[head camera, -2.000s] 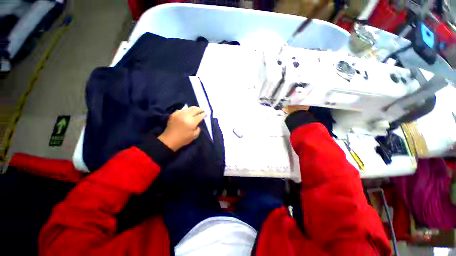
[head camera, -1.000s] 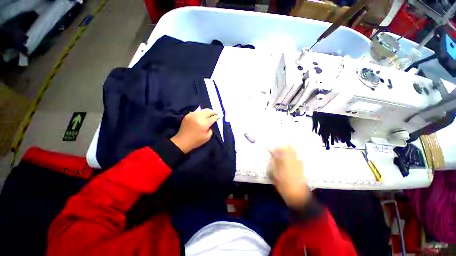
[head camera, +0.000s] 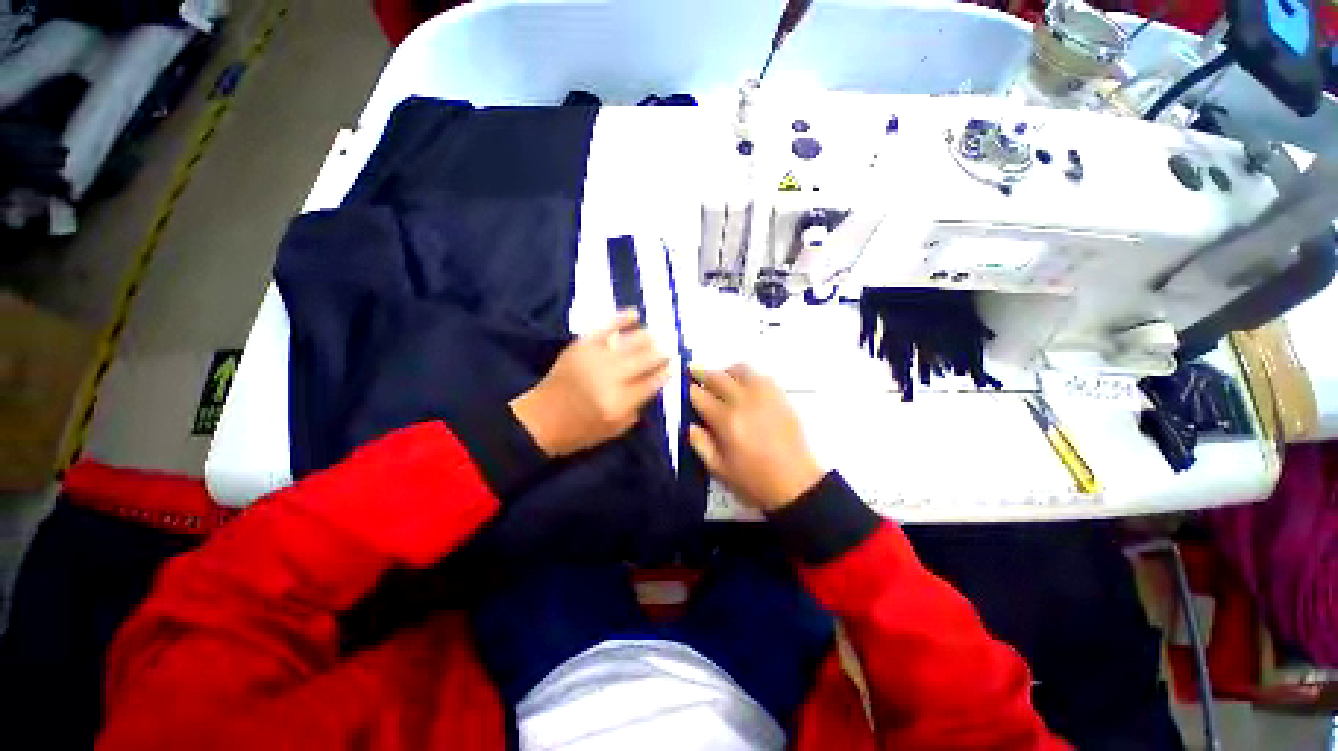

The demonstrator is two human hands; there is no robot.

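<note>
A large dark navy garment (head camera: 440, 279) lies left of the needle and hangs over the table's front edge. My left hand (head camera: 605, 385) grips a short dark flat strip (head camera: 625, 272) that sticks up beyond its fingers, at the garment's right edge. My right hand (head camera: 744, 429) pinches a long narrow dark strip with a white band (head camera: 674, 426) just beside it. The hands are close together, front-left of the needle. The presser foot (head camera: 773, 291) has no garment cloth under it. The fingertips partly hide both strips.
The white sewing machine (head camera: 998, 191) stands at the right. A black fringe-like bunch (head camera: 927, 335) lies under its arm. A yellow-handled tool (head camera: 1065, 449) and a dark glossy packet (head camera: 1192, 411) lie further right. A pale blue trough (head camera: 587, 44) rims the back.
My right hand has come from under the machine arm, across the front of the table, to the narrow strip. My left hand has shifted, and a short dark strip now shows in it.
</note>
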